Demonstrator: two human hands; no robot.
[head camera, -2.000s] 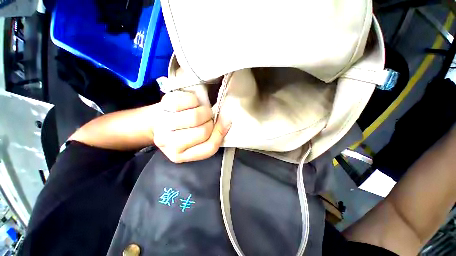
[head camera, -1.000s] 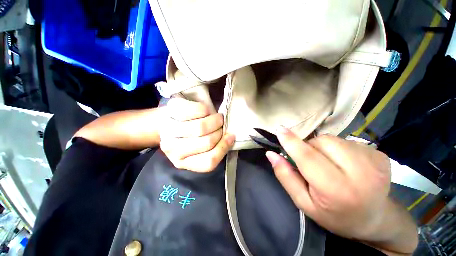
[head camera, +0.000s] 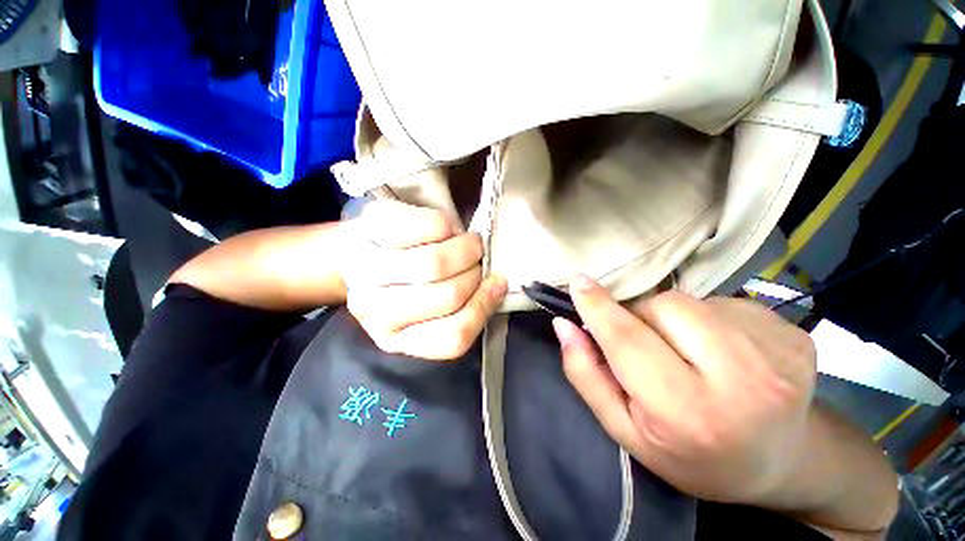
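Note:
A cream handbag (head camera: 593, 63) lies on my lap with its flap towards the top and its mouth open. The tan-beige lining (head camera: 624, 190) shows inside. My left hand (head camera: 423, 280) grips the mouth edge at the bag's left side, where a thin zipper or seam line runs down. My right hand (head camera: 688, 386) holds thread snips (head camera: 552, 302), whose dark blades point left, close to the bag's lower edge and my left fingertips. A narrow cream strap (head camera: 493, 423) hangs in a loop over the apron. Whether the blades touch a thread cannot be told.
A blue crate (head camera: 196, 137) with black pieces stands at the upper left. A dark grey apron (head camera: 423, 465) with blue lettering and a brass-coloured snap covers my lap. Side strap tabs end in a blue-white wrap (head camera: 847, 124) at right. Yellow floor lines and black material lie at the right.
My right hand came in from the lower right with the snips. Over the last second the blades have closed together and moved slightly left and down. My left hand has shifted slightly right.

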